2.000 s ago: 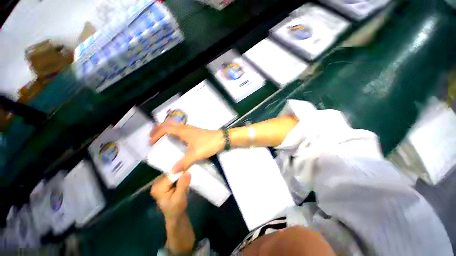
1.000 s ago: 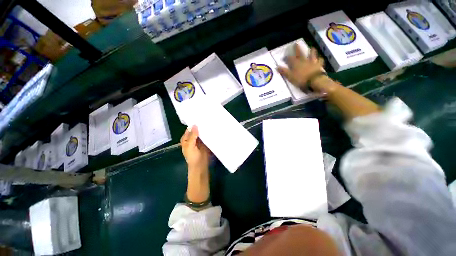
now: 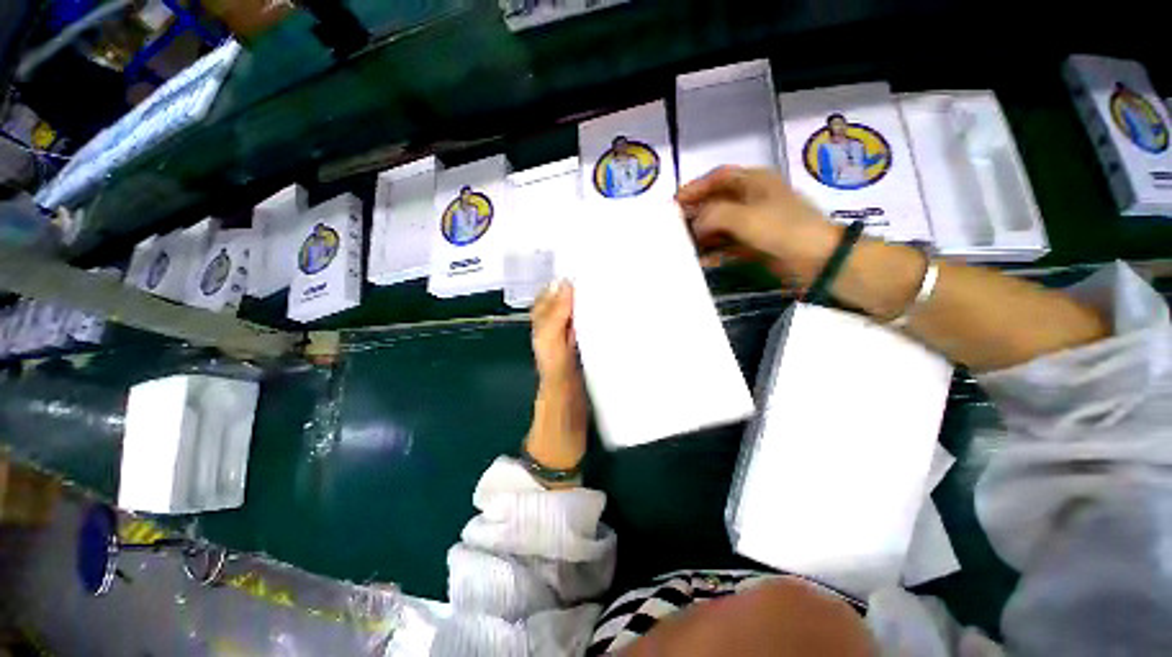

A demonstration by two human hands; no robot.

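A plain white inner tray (image 3: 662, 334), smooth face up, is held over the near edge of the box row. My left hand (image 3: 558, 385) grips its left edge. My right hand (image 3: 765, 231) is at its upper right edge, fingers bent; whether they grip the tray is hidden. Just beyond, a printed lid (image 3: 626, 161) is partly covered by the tray. An empty white base (image 3: 729, 116) stands to its right. Further right are another lid (image 3: 848, 161) and a base with recesses showing (image 3: 979, 180).
A thick white tray stack (image 3: 842, 449) lies on the near bench, with loose white pieces (image 3: 936, 539) beside it. Another tray stack (image 3: 190, 443) is at left. More lids and bases (image 3: 328, 257) line the dark green conveyor. A shelf edge runs beyond; taped floor shows lower left.
My right hand has left a base further along the row and come back to the held tray. My left hand keeps the tray, now more upright in view. The view has shifted.
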